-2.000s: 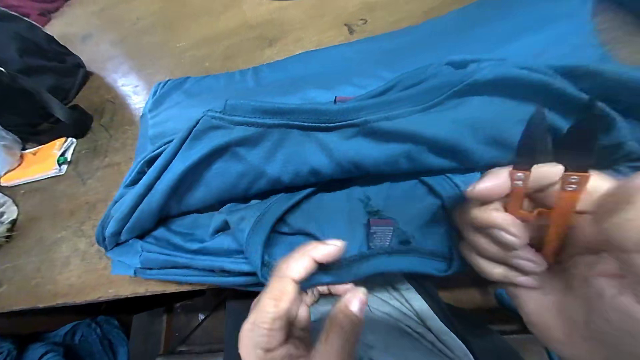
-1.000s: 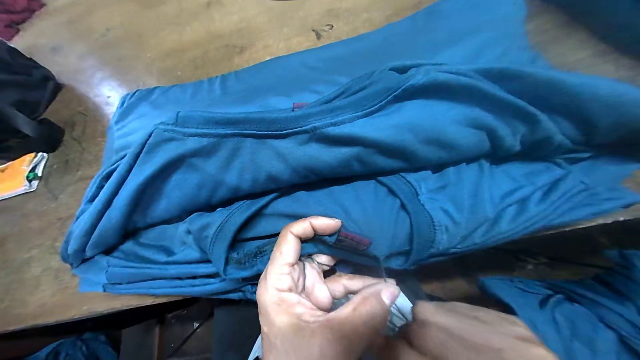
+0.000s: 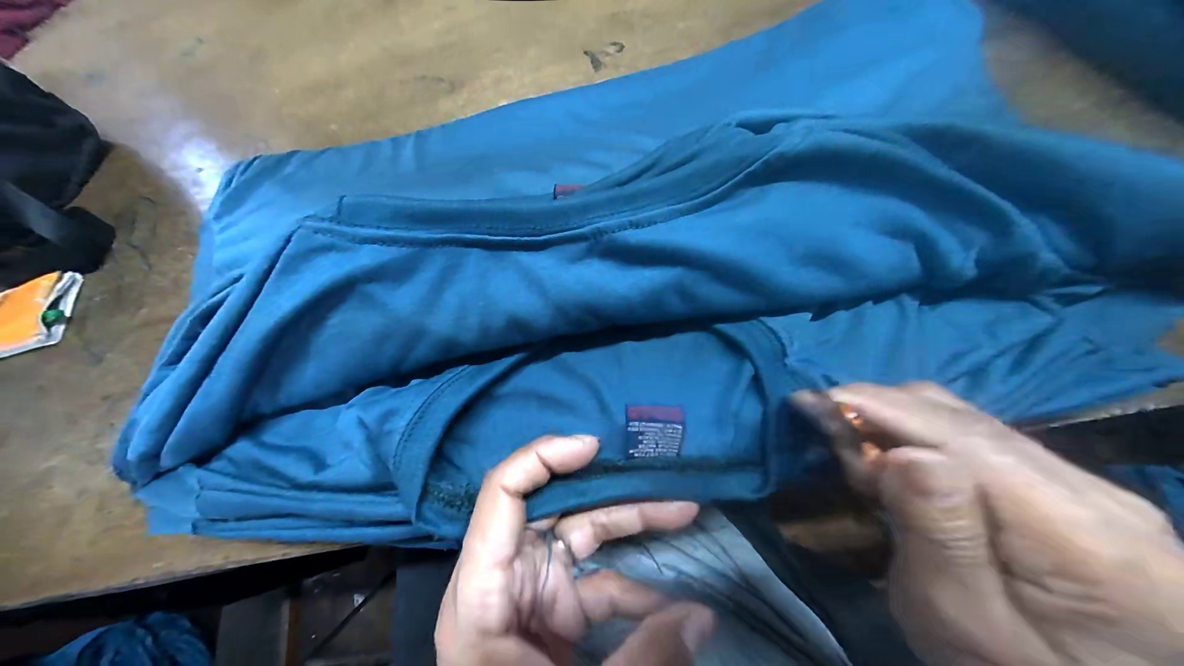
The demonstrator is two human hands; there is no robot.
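Note:
Thread snips with orange handles (image 3: 849,416) are in my right hand (image 3: 980,499), blurred, just right of a blue shirt's neckband (image 3: 689,483). The snips' blades are too blurred to make out. My left hand (image 3: 546,564) is at the front edge of that neckband, palm up with fingers apart: the index finger lies over the band, the middle finger below its edge. A maroon and dark label with writing (image 3: 656,431) shows inside the neck opening. Behind lies another fold of blue fabric (image 3: 647,277) with a long stitched band (image 3: 462,217) and a small maroon tab (image 3: 568,191).
The blue garments lie on a worn wooden table (image 3: 388,74). At the left are a black cloth bag (image 3: 42,139) and an orange and white packet (image 3: 32,310). Grey cloth (image 3: 712,583) is below the table edge, with more blue fabric (image 3: 134,641) lower left.
My right hand has moved right, away from my left hand, and the snips, hidden one second ago, show again. The dark tangle beside the label two seconds ago no longer shows there.

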